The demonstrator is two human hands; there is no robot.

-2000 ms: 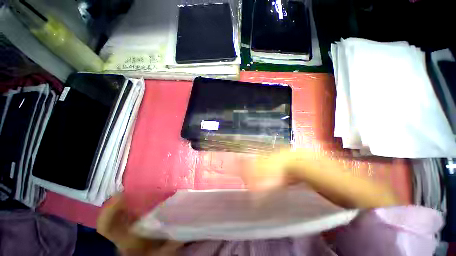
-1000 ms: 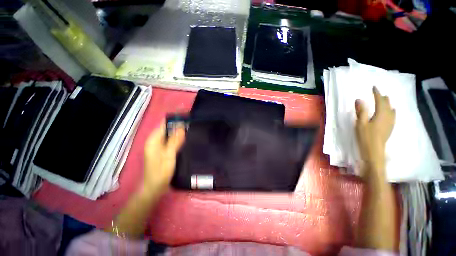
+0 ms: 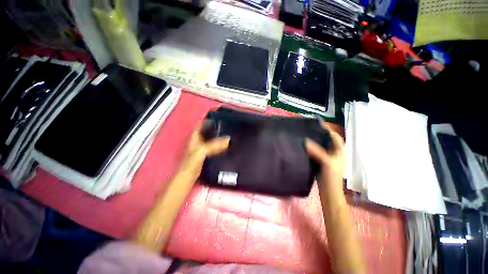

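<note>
A black tablet point(image 3: 262, 155) with a small white label at its lower left is held over the middle of the red-pink top. My left hand point(image 3: 206, 145) grips its left end and my right hand point(image 3: 327, 150) grips its right end, thumbs on the upper face. Another dark slab edge shows just behind it; whether they touch is blurred. A pile of white sheets point(image 3: 393, 155) lies to the right, with no hand on it.
Interleaved tablet stacks point(image 3: 101, 123) stand at left, with more stacked at far right. Two smaller black devices point(image 3: 243, 67) lie at the back on a pale carton and a green mat point(image 3: 283, 45). A yellowish post point(image 3: 120, 40) stands back left. The red-pink cover point(image 3: 230, 230) has wrinkles.
My right hand has left the white sheet pile and now grips the tablet's right end. My left hand still holds the left end. The view has shifted, showing more of the back.
</note>
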